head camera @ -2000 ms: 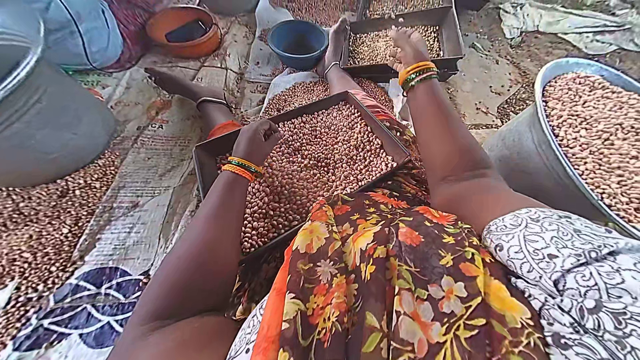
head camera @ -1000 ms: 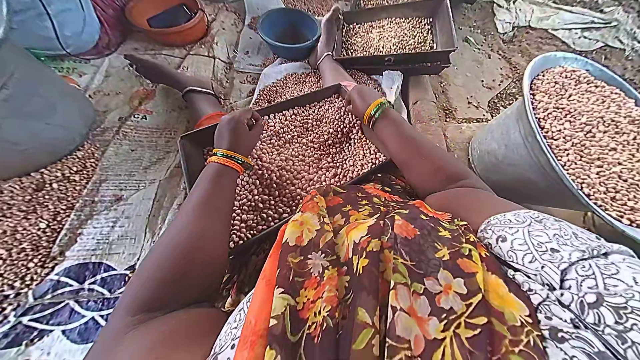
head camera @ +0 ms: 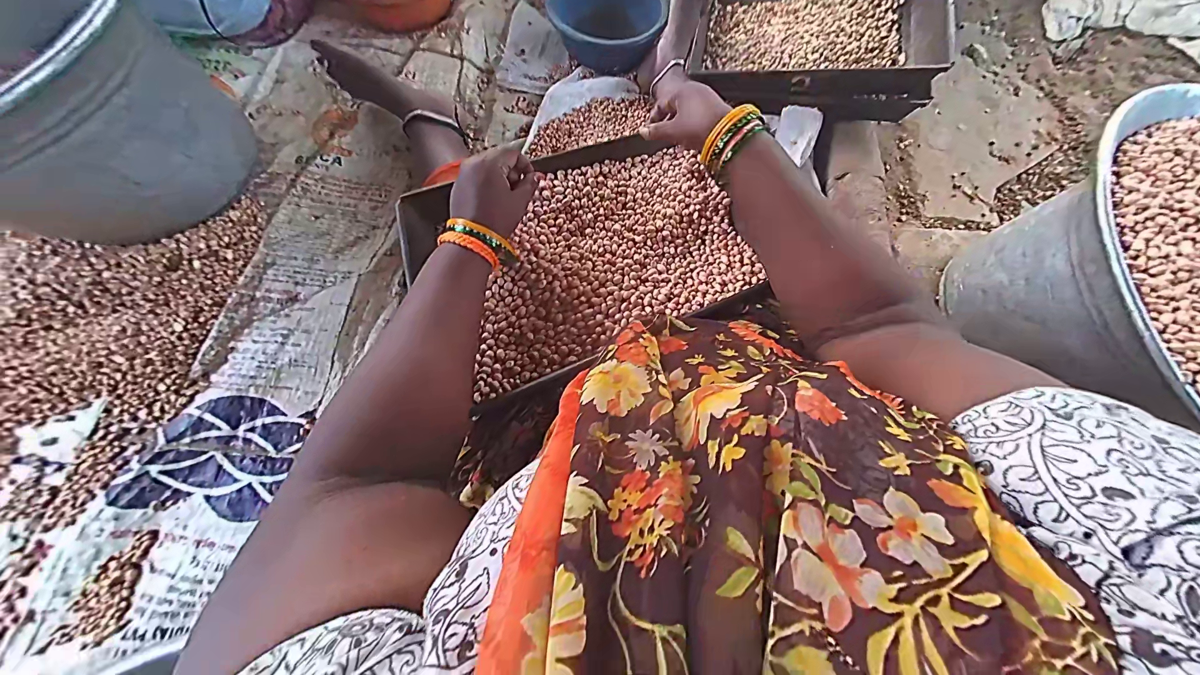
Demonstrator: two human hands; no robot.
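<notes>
A dark rectangular metal tray (head camera: 600, 155) rests at my lap, filled with pinkish-brown nuts or beans (head camera: 619, 253). My left hand (head camera: 494, 190), with orange, yellow and green bangles at the wrist, is curled at the tray's far left edge, close above the nuts. At the far right edge is my right hand (head camera: 689, 114), its thumb and fingers bent over the rim, with yellow, green and red bangles behind it. The undersides of both hands are hidden. A heap of similar nuts (head camera: 600, 124) lies on a pale sack just beyond the tray.
A metal bucket of nuts (head camera: 1041, 281) stands at the right. Another grey bucket (head camera: 122, 131) is at the upper left, beside nuts spread over printed sacks (head camera: 281, 309). A blue bowl (head camera: 607, 37) and a second tray of paler nuts (head camera: 825, 80) lie ahead, near my feet.
My right hand has come back from above the second tray to the far rim of the tray at my lap. My left hand stays near that tray's left edge.
</notes>
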